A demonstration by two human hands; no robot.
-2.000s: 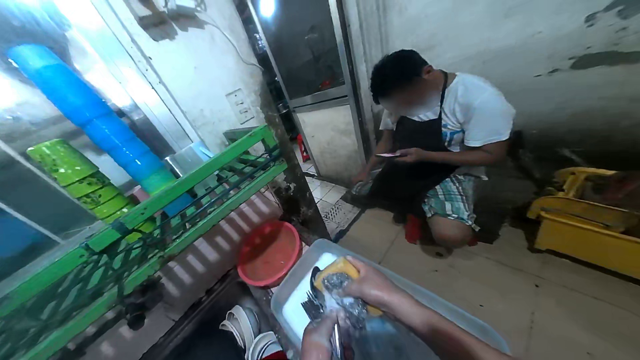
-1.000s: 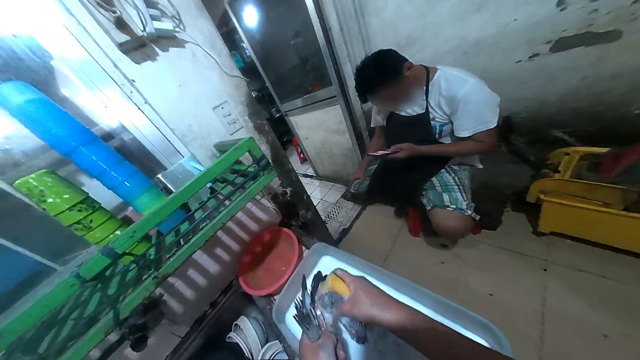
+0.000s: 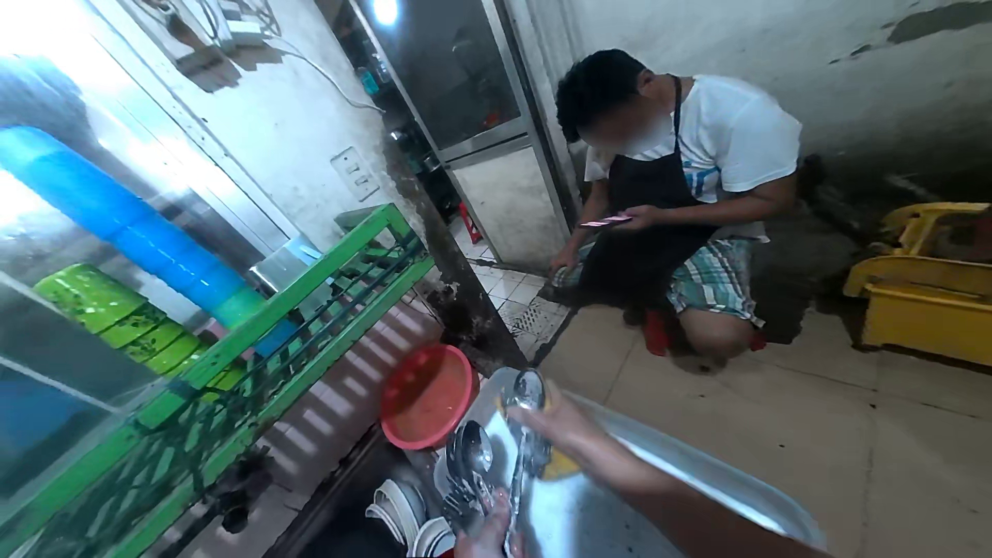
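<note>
My left hand, at the bottom, is closed around a bunch of metal spoons and forks. Above and to its right, my right hand grips a soapy metal spoon near its bowl, with a scrubbing pad against it. The pad's yellow part shows below the fingers. Both hands are over a large pale tub. Part of the tub's inside is hidden by my hands and forearm.
A red basin and stacked white bowls are left of the tub. A green rack holds blue and green containers. Ahead, a person in a black apron squats with a phone. A yellow crate is at right.
The pad was at the cutlery bunch a second ago. My right hand now has it against one spoon, bowl up, a little apart from the bunch. The squatting person has stayed in place.
</note>
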